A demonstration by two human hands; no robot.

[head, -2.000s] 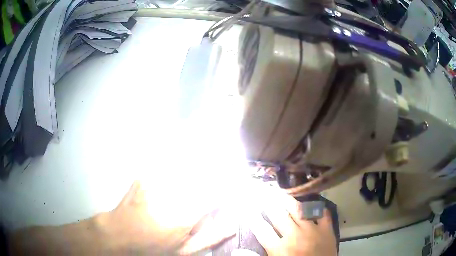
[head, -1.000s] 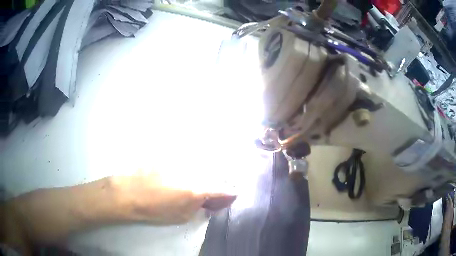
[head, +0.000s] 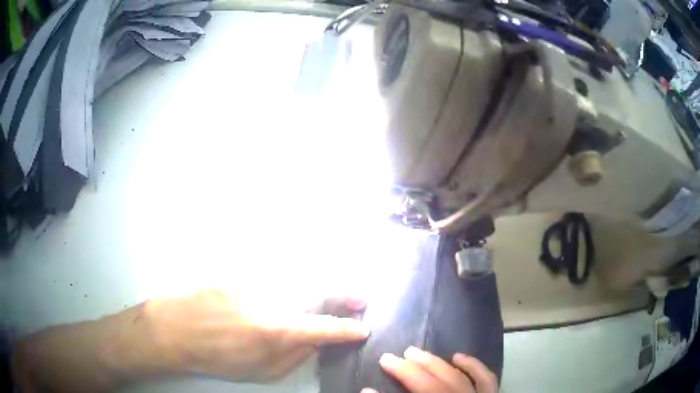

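Observation:
A dark grey fabric panel (head: 467, 322) lies under the sewing machine head (head: 453, 100) and runs toward me, with a lengthwise seam line. The presser foot area (head: 418, 211) sits at its far end, partly lost in the lamp glare. My left hand (head: 253, 338) comes from the left, its fingertips on the panel's left edge, pinching or pressing it; which is unclear. My right hand (head: 437, 374) is cut off by the bottom edge, its fingers resting bent on the panel. A small grey block (head: 473, 262) sits right of the needle.
A pile of grey and white strips (head: 73, 115) lies at the upper left of the white table (head: 115, 261). Black-handled scissors (head: 568, 249) are against the machine at the right. Purple-handled tools (head: 545, 34) lie on top of the head. A cream knob (head: 587, 167) sticks out.
My right hand, out of view one second ago, is on the near part of the panel. My left fingertips have shifted slightly lower. The camera view has also shifted.

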